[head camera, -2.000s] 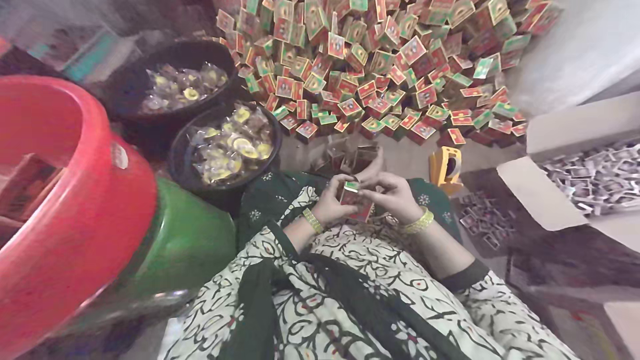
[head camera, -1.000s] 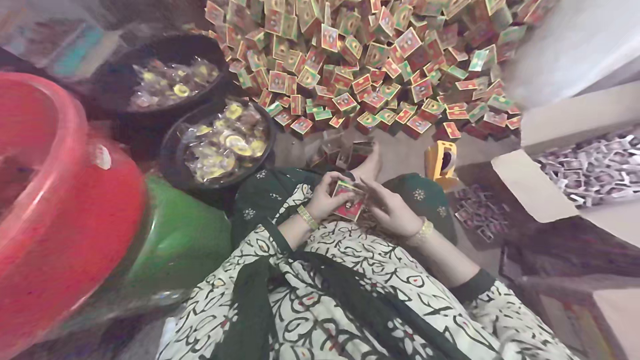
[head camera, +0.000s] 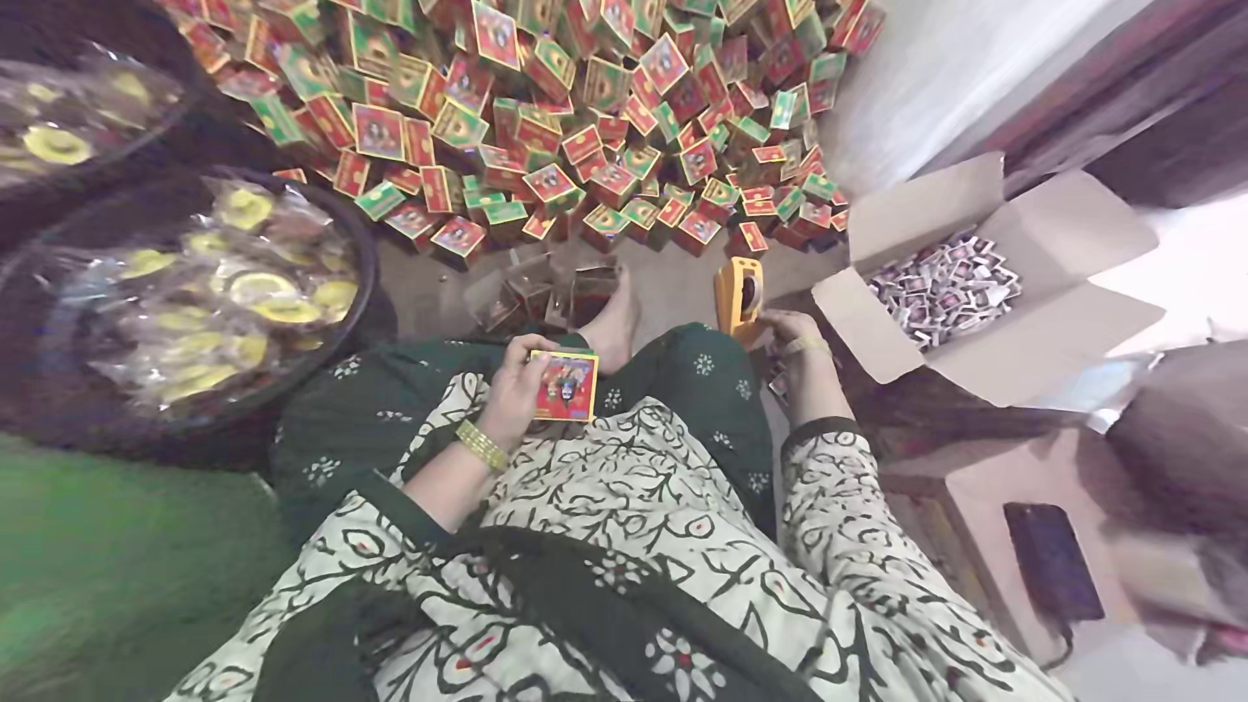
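Observation:
My left hand (head camera: 515, 392) grips a small red printed cardboard box (head camera: 568, 387) with a yellow edge, above my lap. At the right knee, my right hand (head camera: 792, 330) reaches to the lower end of a yellow tape dispenser (head camera: 739, 292) standing on the floor; whether its fingers close on the dispenser cannot be made out. Behind the hand, partly hidden, lie small loose pieces. A big heap of red and green printed boxes (head camera: 546, 182) spreads over the floor ahead.
Black tubs (head camera: 369, 255) with plastic-wrapped yellow items stand at the left, beside a green container (head camera: 127, 575). An open carton (head camera: 1033, 336) of many small pieces stands at the right. Clear packets (head camera: 526, 291) lie by my foot. A dark phone (head camera: 1053, 561) rests on a box at lower right.
My right hand has left the box and moved right to the yellow tape dispenser. The left hand still holds the box. The view has shifted to the right.

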